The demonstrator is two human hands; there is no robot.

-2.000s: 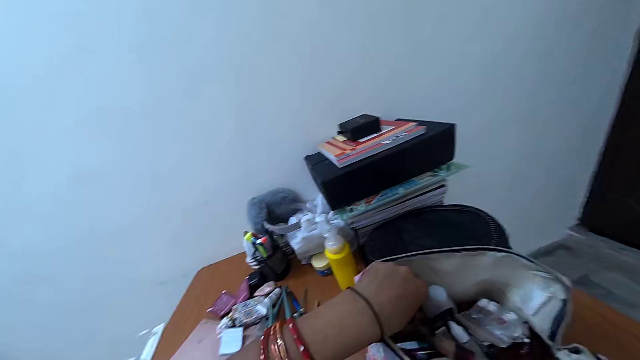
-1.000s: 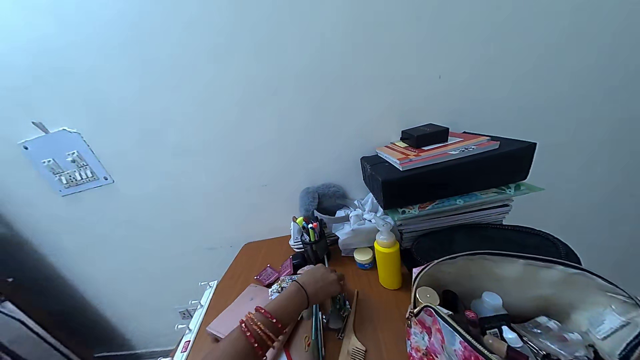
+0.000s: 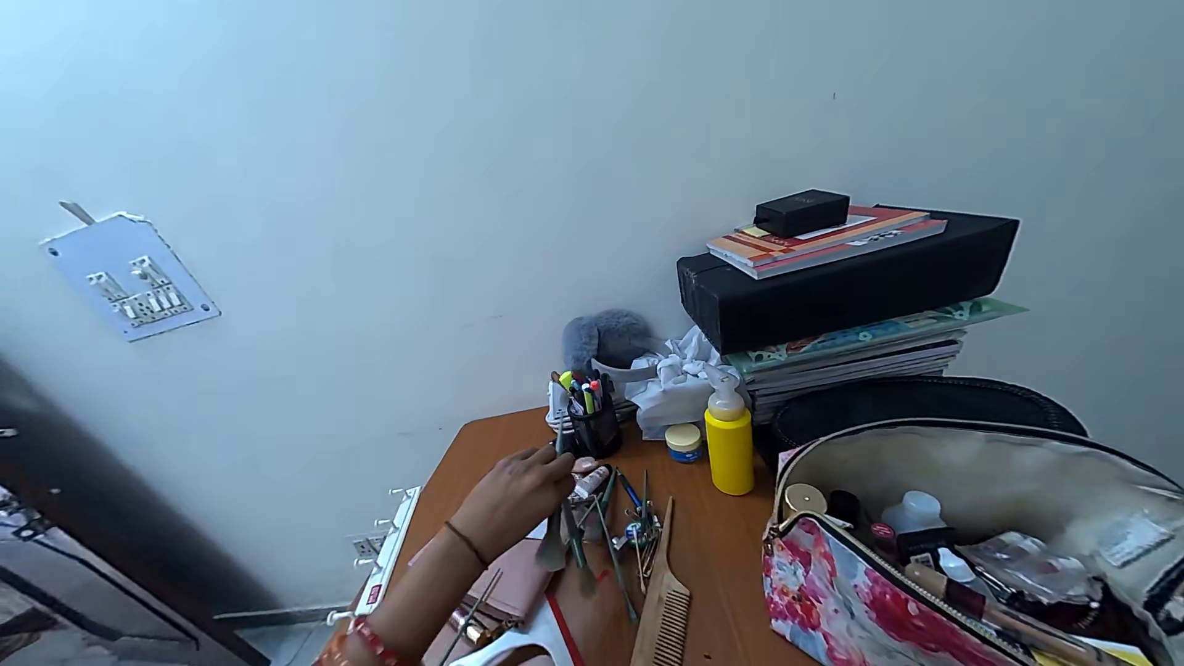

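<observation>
My left hand (image 3: 520, 495), with red bangles and a dark band at the wrist, is over the desk's left part. Its fingers are closed around thin makeup brushes (image 3: 552, 546), heads pointing down. Just behind stands a black mesh pen holder (image 3: 594, 427) with pens and markers. Below and beside the hand lie a pink pouch (image 3: 518, 578), a small tube (image 3: 592, 482), more slim brushes or sticks (image 3: 612, 555) and a wooden comb (image 3: 664, 610). To the right, a floral bag (image 3: 856, 592) is unzipped, full of bottles and cosmetics. My right hand is not seen.
A yellow pump bottle (image 3: 731, 449) and a small cream jar (image 3: 684, 442) stand between hand and bag. Behind are a white knotted bundle (image 3: 673, 393), grey fluffy earmuffs (image 3: 610, 340) and a stack of papers under a black box (image 3: 860, 287). The desk edge is left.
Two seconds ago my left hand was at the floral bag; one second ago it was down among the small items near the pen holder. Now brushes show in its grip. The view has swung left.
</observation>
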